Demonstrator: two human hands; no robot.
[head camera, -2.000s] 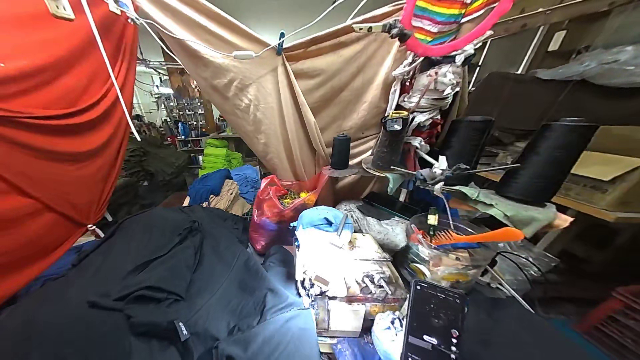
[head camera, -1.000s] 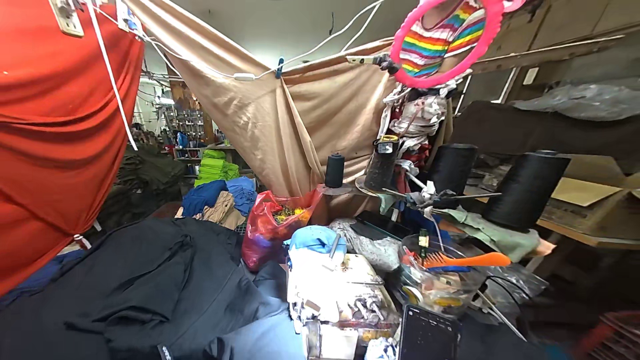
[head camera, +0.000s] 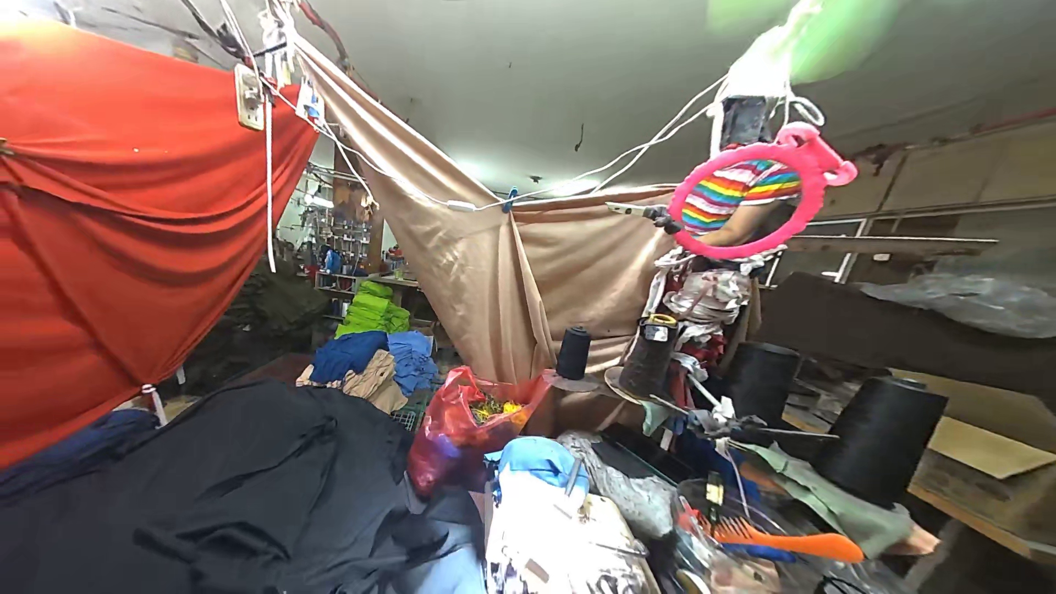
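Neither of my hands shows in the head view. Dark fabric (head camera: 247, 487) lies heaped across the lower left. Right of it stands a red plastic bag (head camera: 450, 441) with yellow scraps at its mouth. A brightly lit sewing machine (head camera: 549, 528), with a blue cloth (head camera: 540, 462) on top, is at the bottom middle. An orange comb (head camera: 792, 540) rests among small items in a clear container at the lower right. Behind these are large black thread cones (head camera: 883, 437) and a smaller dark thread spool (head camera: 573, 353).
A red cloth (head camera: 124, 223) hangs at left and a beige cloth (head camera: 445, 272) behind. A pink-framed mirror (head camera: 813, 177) hangs upper right, reflecting a person's striped shirt. White cables cross above. An open cardboard box (head camera: 982, 421) sits at right; folded green fabric (head camera: 371, 309) is farther back.
The view has tilted up, showing more ceiling and the whole pink mirror. The phone seen at the bottom in the earlier frames is out of view.
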